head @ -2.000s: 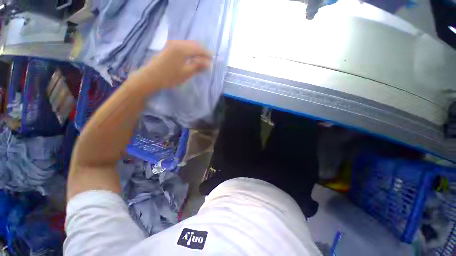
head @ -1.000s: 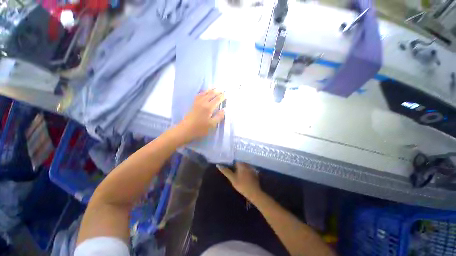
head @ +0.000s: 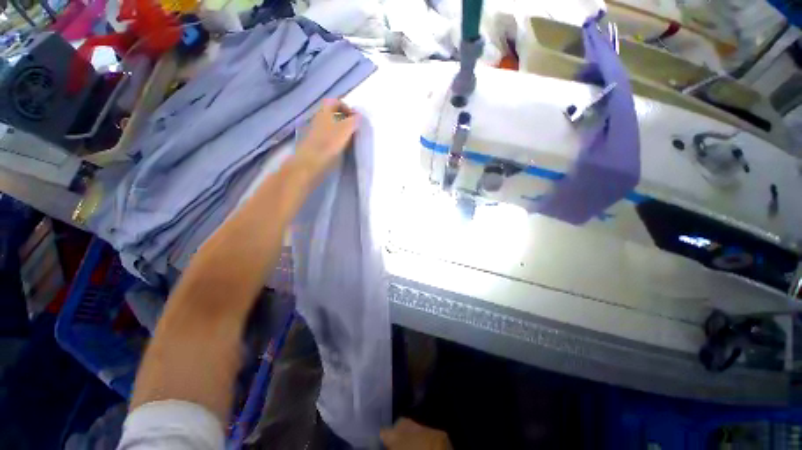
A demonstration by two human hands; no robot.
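A light blue-grey garment panel (head: 347,264) hangs from the table over its front edge toward my lap. My left hand (head: 332,127) grips its upper end on the table, left of the needle area. My right hand (head: 415,435) is at the panel's lower end below the table edge, cut off by the bottom of the picture; its grip cannot be told. A pile of similar blue-grey pieces (head: 211,123) lies on the table to the left, partly behind my left forearm. The white sewing machine (head: 528,132) stands to the right.
A purple cloth strip (head: 607,149) hangs over the machine head. The black control panel (head: 712,242) is at the right. Black snips or scissors (head: 725,341) lie at the table's right end. A dark fan-like device (head: 40,88) stands at far left. A blue basket (head: 83,338) is below.
My left hand has moved up the table, away from me, with the panel's end. The panel now hangs lower over the edge, and my right hand is lower. The view has shifted.
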